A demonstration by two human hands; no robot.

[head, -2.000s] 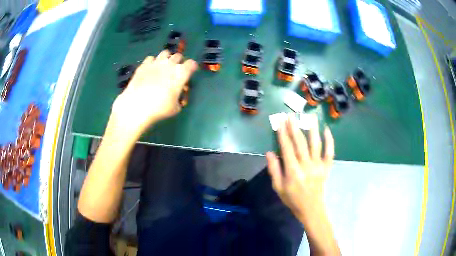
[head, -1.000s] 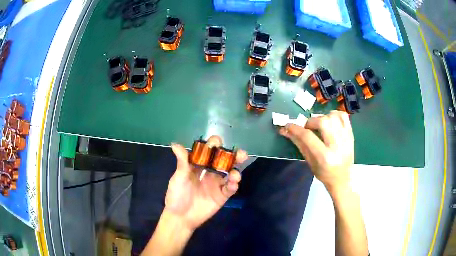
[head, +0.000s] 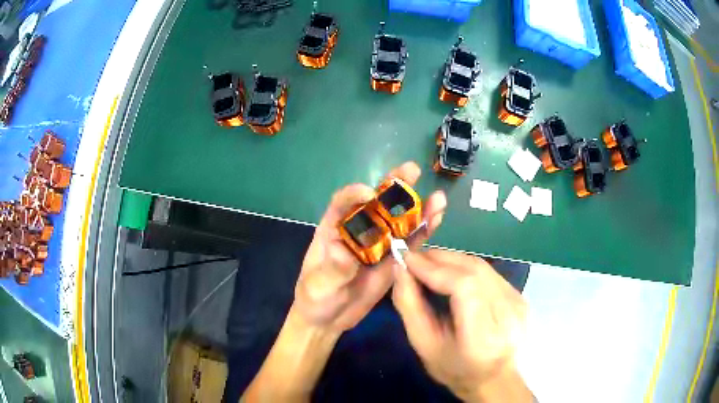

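Note:
My left hand (head: 327, 268) holds a twin-coil inductor (head: 384, 220) above the bench's front edge, its two orange windings and their open centres facing up. My right hand (head: 457, 315) pinches a small white insulating paper (head: 400, 250) at the coil's lower side, near the gap between the windings. Any black frame on the coil's underside is hidden. Several loose white papers (head: 484, 195) lie on the green bench to the right.
Framed coil units (head: 456, 145) stand spread across the green bench (head: 331, 134). Blue bins of white paper (head: 556, 27) are at the far side. Dark frames (head: 264, 8) lie at far left. Bare copper coils (head: 35, 208) lie on the blue mat (head: 79, 86).
My right hand has moved left from the white papers to the coil, now with a paper. My left hand has raised and turned the coil so its openings show. The view has shifted.

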